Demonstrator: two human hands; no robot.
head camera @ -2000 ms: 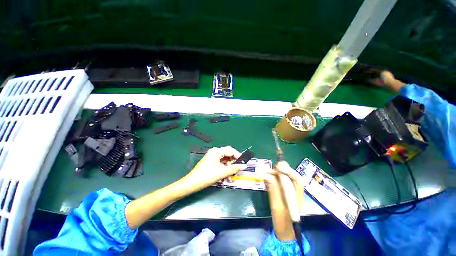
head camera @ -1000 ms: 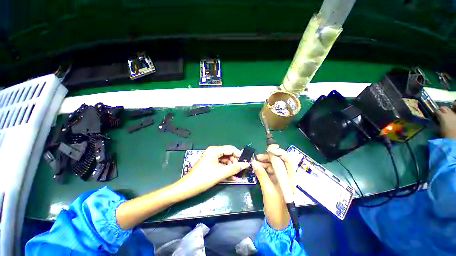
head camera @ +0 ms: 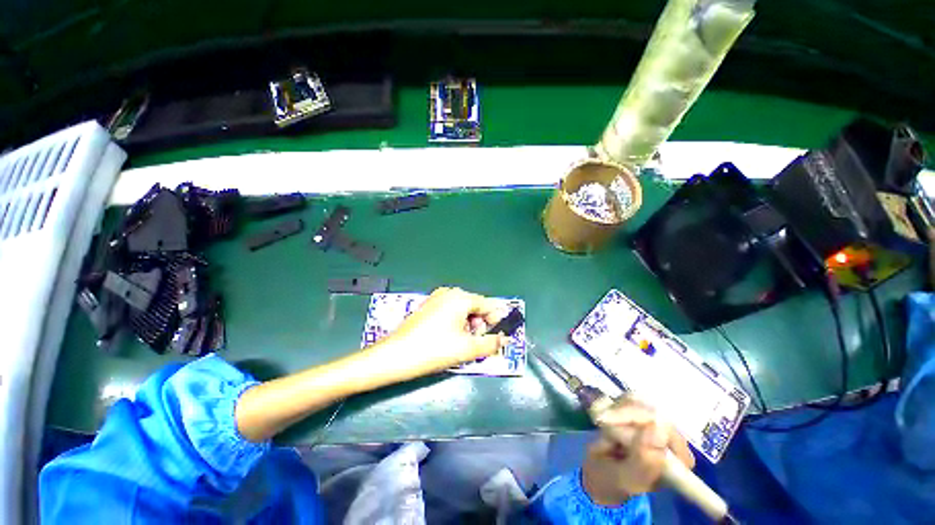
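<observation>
My left hand [head camera: 449,330] holds a small black part [head camera: 507,323] between its fingertips, over a white printed card [head camera: 390,313] that it partly covers. My right hand [head camera: 636,451] grips a soldering iron [head camera: 685,486] with a pale handle. The iron's thin metal shaft points up and left, its tip near the card's right edge, apart from the black part. A second white printed card [head camera: 672,381] lies angled on the green bench, just above my right hand.
A tangled heap of black parts [head camera: 154,277] and loose pieces [head camera: 277,235] lie left. A white slotted tray [head camera: 46,205] stands at far left. A brown pot [head camera: 576,217], black square stand [head camera: 718,246] and soldering station [head camera: 836,210] are right. Phone-like assemblies [head camera: 454,110] lie on the belt.
My right hand has moved down and right, away from my left fingers, and the iron now slants up and left. My left hand still holds the black part. The other person's arm has mostly left view.
</observation>
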